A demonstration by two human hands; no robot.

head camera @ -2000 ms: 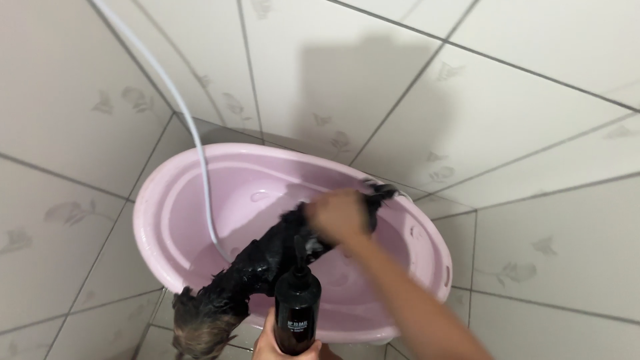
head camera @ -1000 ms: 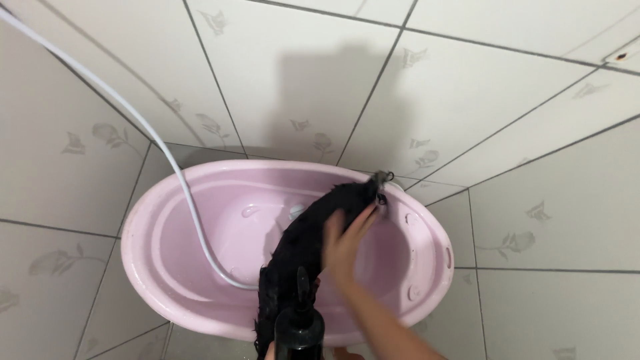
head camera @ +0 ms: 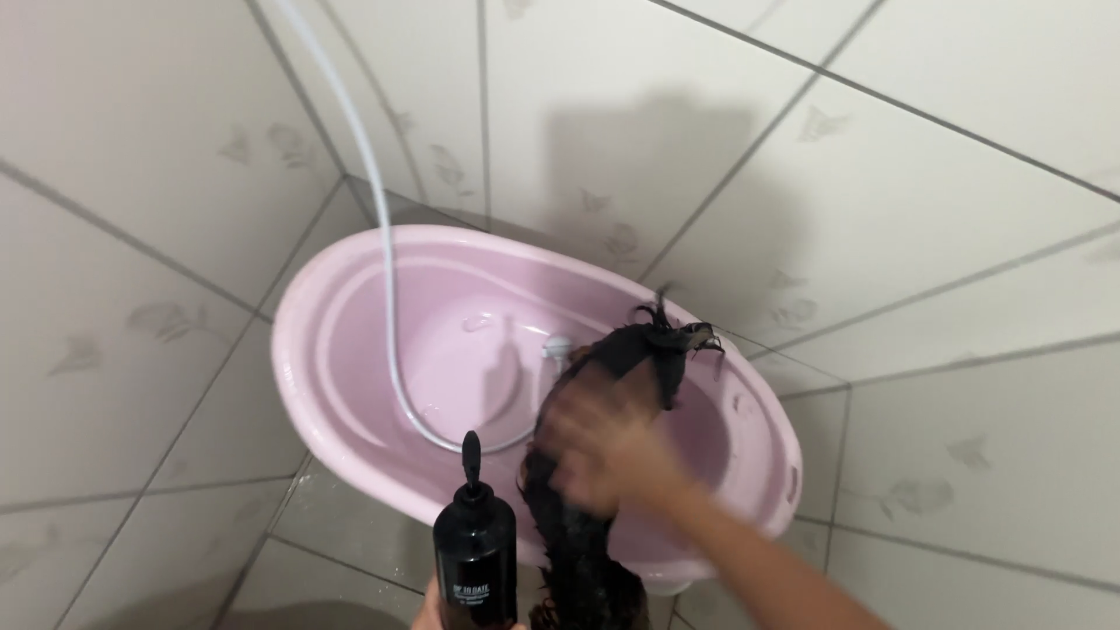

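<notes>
A wet, black-furred animal, apparently a small dog, lies across the pink plastic tub, its far end near the back right rim. My right hand, blurred and with fingers spread, is on or just above its back. At the bottom, my left hand is wrapped around a black pump bottle that bears writing; most of this hand is hidden behind the bottle. The bottle stands upright, left of the animal and in front of the near rim.
A pale flexible hose drops over the tub's back left rim and curves along its bottom toward a white shower head beside the animal. Tiled walls close in behind and at both sides. Grey floor tiles show below.
My right hand has moved from the animal's far end back along its body toward me. The bottle stays in my left hand, now left of the animal rather than in front of it.
</notes>
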